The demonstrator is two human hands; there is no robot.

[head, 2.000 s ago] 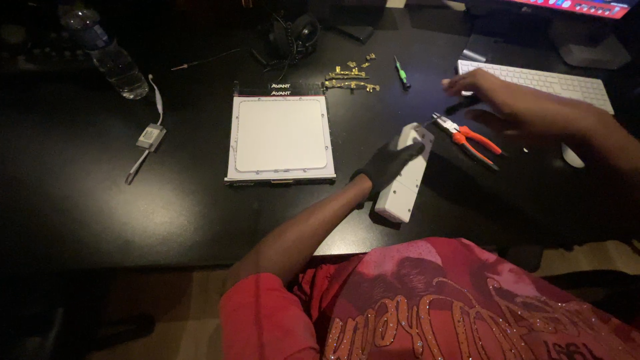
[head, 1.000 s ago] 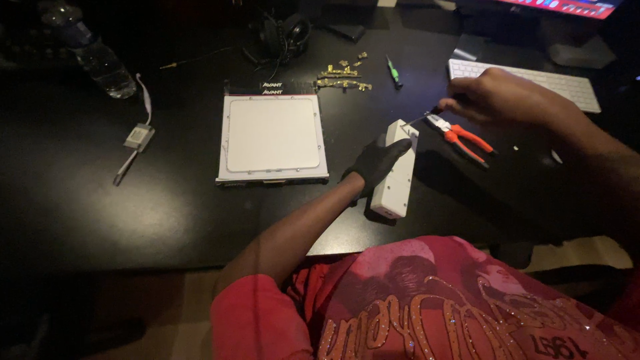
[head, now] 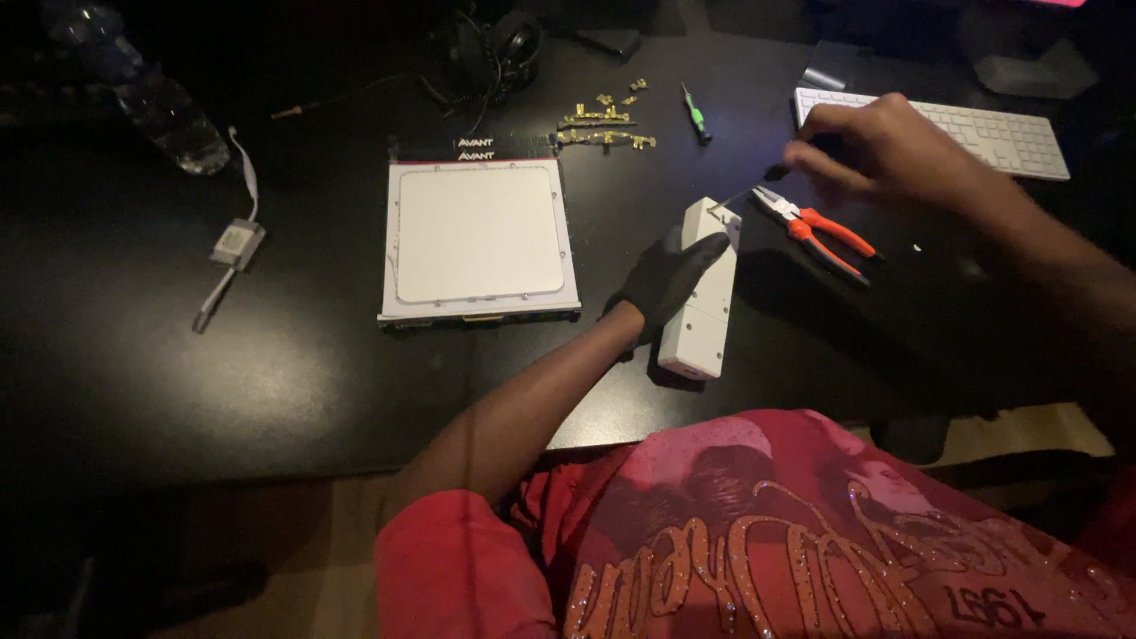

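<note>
My left hand [head: 670,271], in a black glove, grips a long white plastic housing [head: 710,306] that has several screw holes along its face. Between the fingers of my right hand [head: 856,146] is the dark handle of a thin screwdriver [head: 754,185]; its shaft slants down to the far end of the housing. Just right of the housing lie combination pliers [head: 812,232] with orange and black handles. A small green and black screwdriver [head: 695,117] rests beyond them. Several brass contact strips [head: 608,138] lie behind a white square panel [head: 479,232] on a box.
A white keyboard [head: 1021,138] sits at the right, partly behind my right arm. Headphones [head: 501,53] lie at the back. On the left are a plastic water bottle [head: 169,111] and a white adapter with short cables [head: 238,243]. The desk's front edge [head: 311,472] runs before me.
Two seconds ago my right hand was above the keyboard's near side; the screwdriver in it now reaches the housing's far end. My left hand keeps its hold on the housing.
</note>
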